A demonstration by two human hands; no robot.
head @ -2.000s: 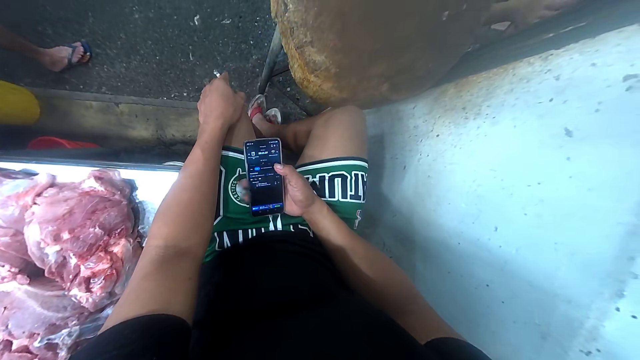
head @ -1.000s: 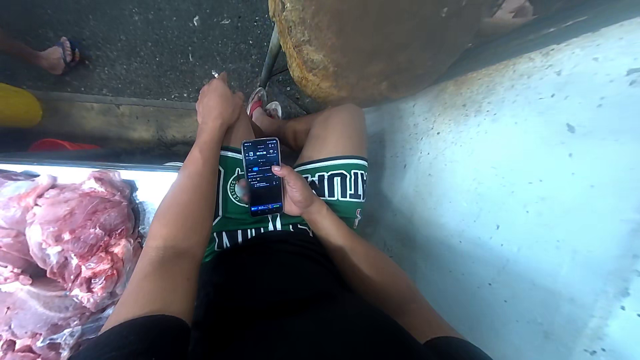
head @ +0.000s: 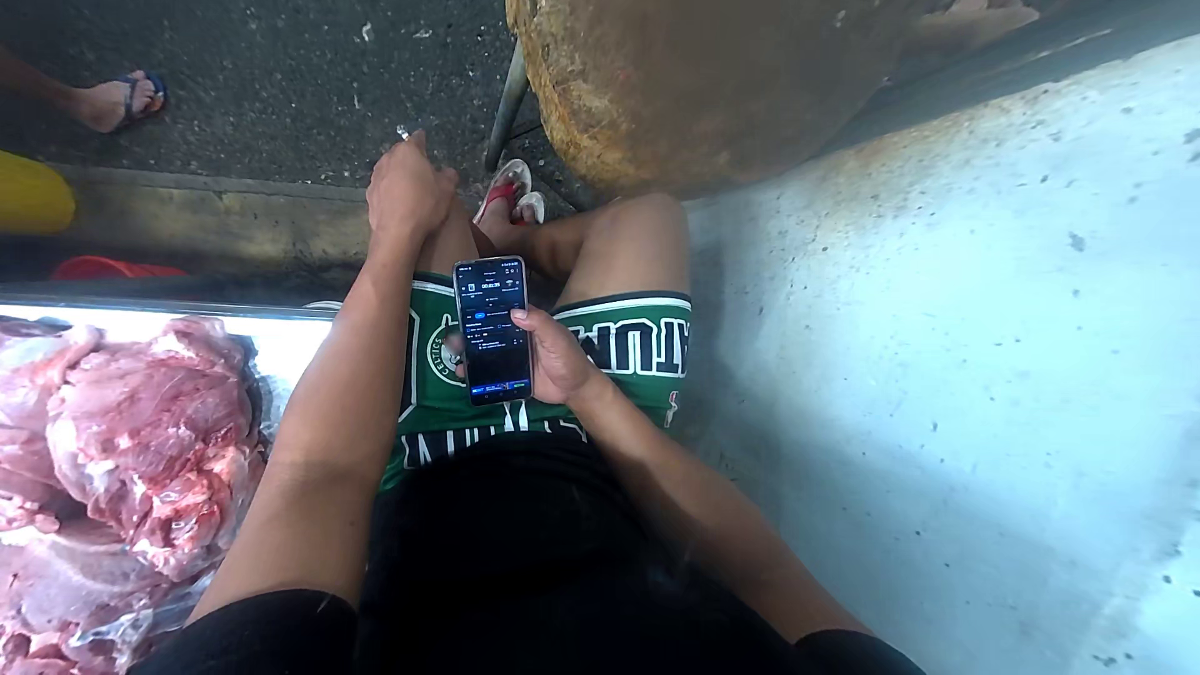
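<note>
A smartphone point(head: 493, 333) with a lit dark screen lies in my right hand point(head: 555, 356), whose thumb rests on the phone's right edge; the fingers pass behind it. It is held above my green printed shorts point(head: 637, 361). Near my knee, my left hand point(head: 409, 187) holds a cigarette point(head: 403, 133) that points away from me. Beside my left forearm, large pieces of raw meat point(head: 150, 422) lie on a light surface, partly over clear plastic.
A worn wooden block point(head: 600, 122) stands ahead of my knees by a metal leg point(head: 508, 108). A pale, speckled surface point(head: 956, 356) spans the right. At left are a red container point(head: 117, 269), a yellow object point(head: 33, 195) and another person's sandalled foot point(head: 131, 98).
</note>
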